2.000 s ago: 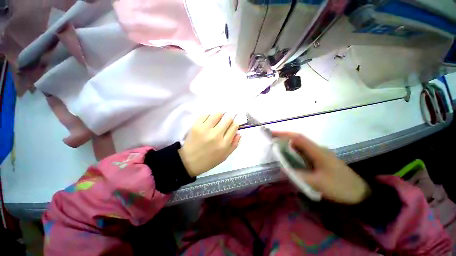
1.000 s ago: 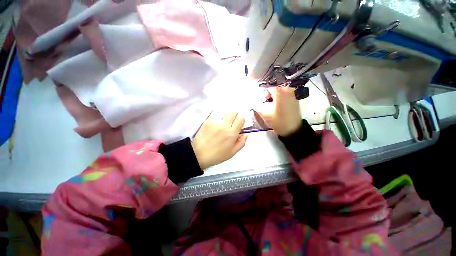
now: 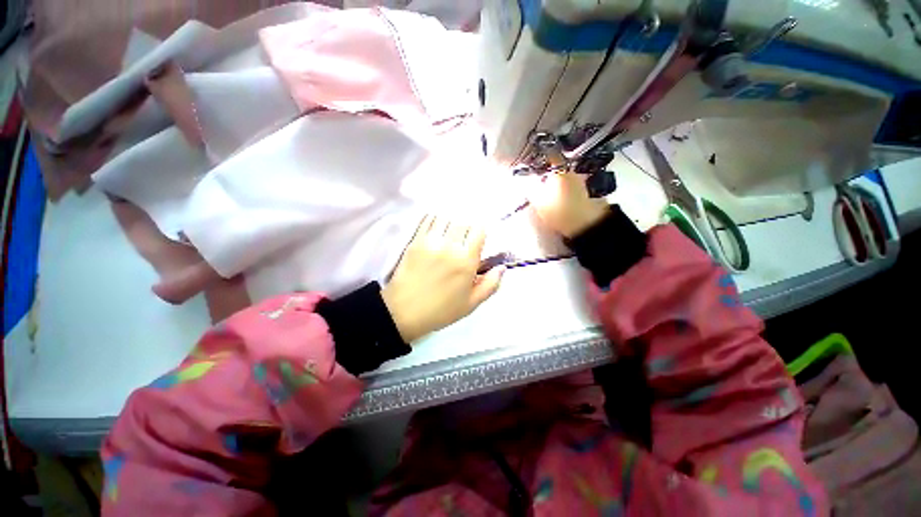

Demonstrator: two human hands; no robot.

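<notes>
The large garment cloth (image 3: 303, 182), whitish-pink with dusty-pink parts, lies heaped left of the needle. My left hand (image 3: 440, 275) lies flat on its near edge, fingers pointing toward the machine, thumb apart. My right hand (image 3: 568, 205) is right beside the presser foot of the cream sewing machine (image 3: 646, 91); its fingertips are washed out by the lamp, so I cannot tell if they grip the cloth. A small black attachment (image 3: 601, 184) sits just right of the foot, by my right hand.
White-and-green shears (image 3: 699, 207) lie right of my right hand, partly behind the sleeve. Dark-red and pale scissors (image 3: 861, 224) lie at the far right. A graduated strip (image 3: 485, 376) runs along the front edge. A green-rimmed basket (image 3: 820, 353) with pink cloth stands lower right.
My right hand first held the shears, then laid them on the right and moved to the presser foot. Since then it has shifted slightly; my left hand stays on the cloth.
</notes>
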